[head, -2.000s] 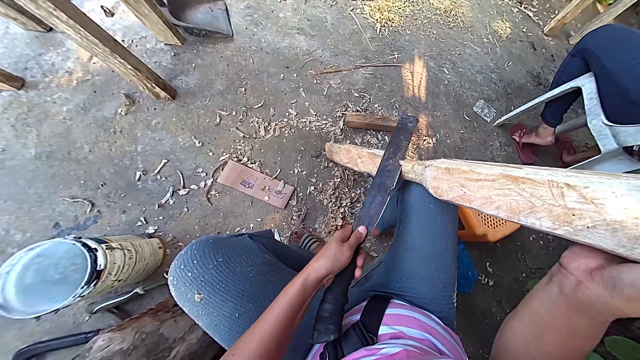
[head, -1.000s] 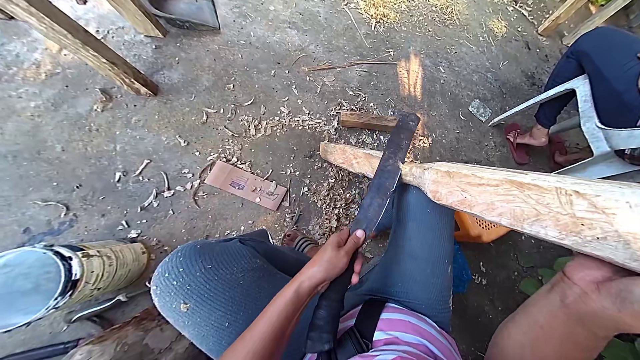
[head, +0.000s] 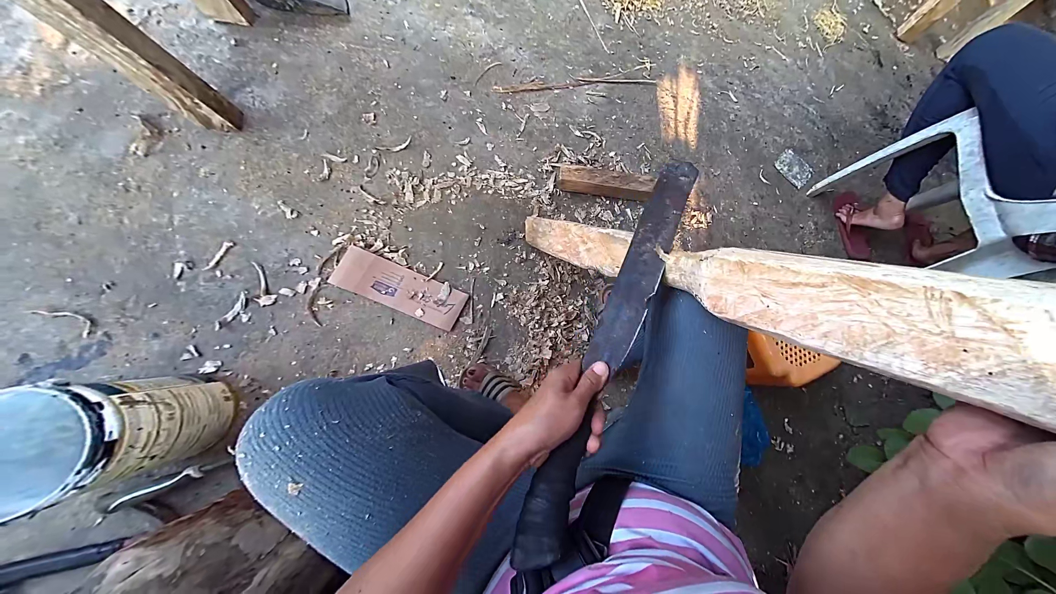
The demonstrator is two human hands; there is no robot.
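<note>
My left hand [head: 565,412] is closed around the machete near where its dark wrapped handle meets the blade. The machete [head: 635,280] has a wide, dark, stained blade that slants up and away, crossing the carved wooden piece at its notched shoulder. This long pale piece of wood [head: 858,309] narrows to a tapered end past the blade and rests across my thigh. My right hand [head: 982,450] holds its thick end from below at the right; its fingers are mostly hidden under the wood.
Wood shavings [head: 544,318], a small wood block [head: 606,182] and a cardboard piece [head: 400,287] lie on the ground. A bucket [head: 157,421] and log [head: 223,549] are at left; an orange plastic item [head: 788,359] sits under the wood. A person [head: 990,107] sits on a plastic chair [head: 973,181].
</note>
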